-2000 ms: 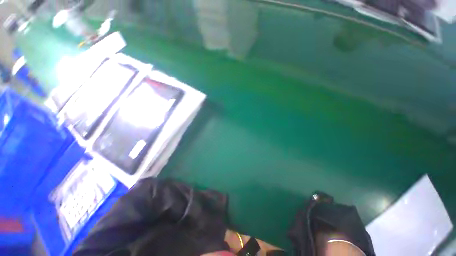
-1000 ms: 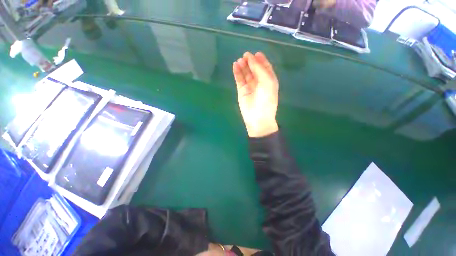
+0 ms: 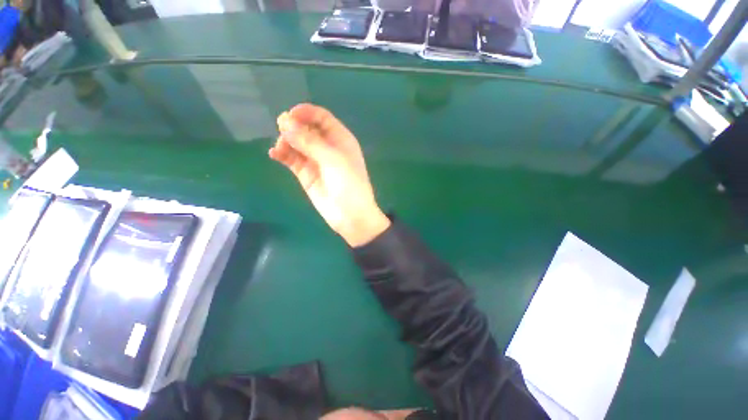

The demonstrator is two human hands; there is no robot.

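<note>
My right hand (image 3: 328,172) is raised over the green bench left of centre, fingers loosely curled, with nothing visible in it. Its dark sleeve comes from the bottom edge. My left hand (image 3: 361,413) shows only as a sliver of skin at the bottom edge beside its dark sleeve; its fingers are hidden. Glossy black panels (image 3: 131,299) lie in a row on layered white sheets (image 3: 201,287) at the left, away from both hands. Light glares on them.
White paper (image 3: 578,328) and a narrow white strip (image 3: 672,312) lie at the right of the green bench (image 3: 443,180). More black panels (image 3: 453,34) lie across a raised seam. Blue bins (image 3: 31,381) stand at lower left; a blue bin (image 3: 672,20) is at upper right.
My right hand has come up from the bottom edge, then moved left, its fingers curling more. The view has turned and shifted, showing more of the far side.
</note>
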